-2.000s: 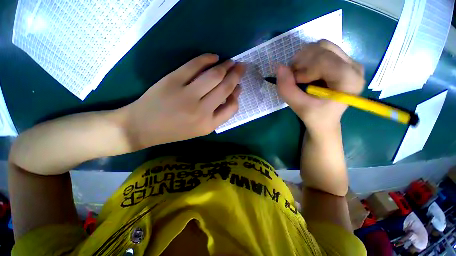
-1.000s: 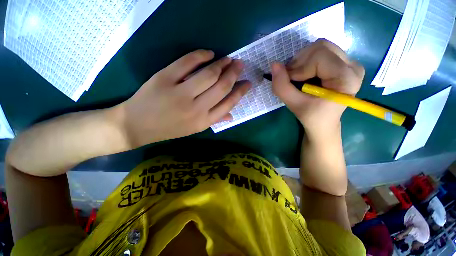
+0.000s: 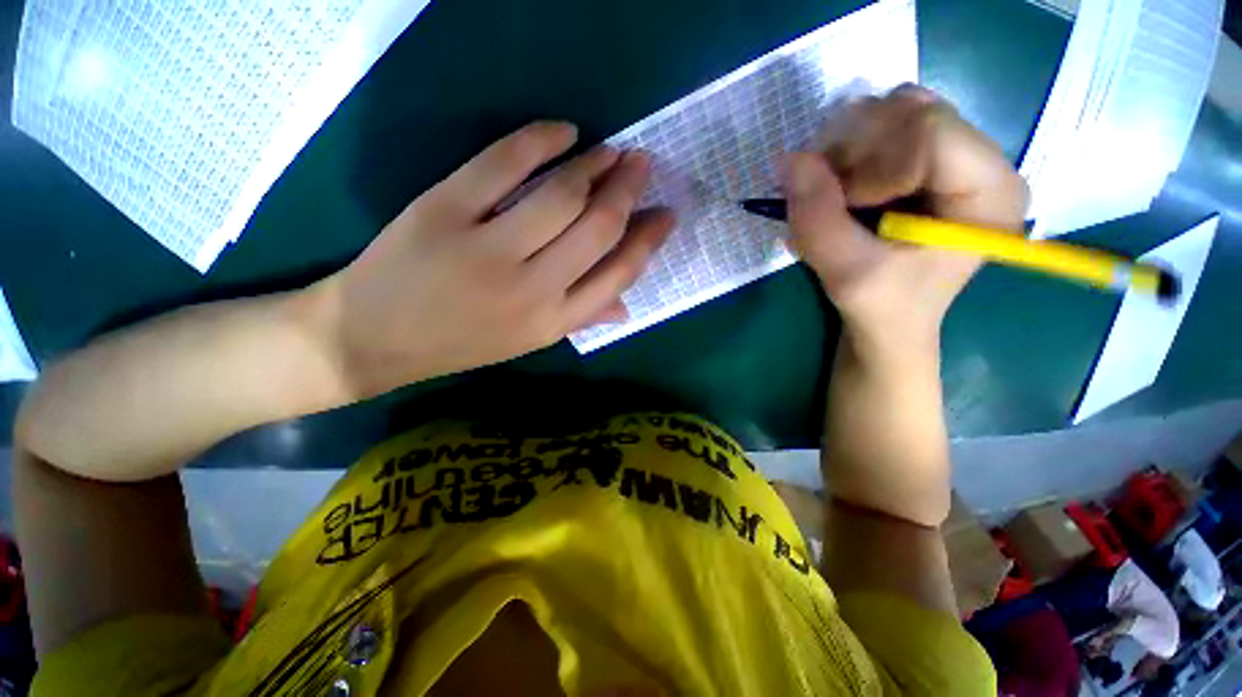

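A printed sheet (image 3: 715, 177) with a fine grid lies slanted on the dark green worktop. My left hand (image 3: 497, 266) lies flat over its left end, fingers slightly spread, holding nothing. My right hand (image 3: 906, 204) holds a yellow marker pen (image 3: 1008, 245) with a black tip section. The pen tip points left at the middle of the sheet; I cannot tell whether it touches. My right hand hides part of the sheet's right side.
The left sheet pile (image 3: 191, 109) is at the upper left, the right sheet pile (image 3: 1124, 116) at the upper right. A loose sheet (image 3: 1144, 327) lies below the right pile. Beyond the pale table edge are cardboard boxes (image 3: 1046, 542), red bins (image 3: 1148, 507) and people.
My right hand and the marker have moved a little to the right along the sheet. My left hand stays nearly in place. The view has shifted slightly.
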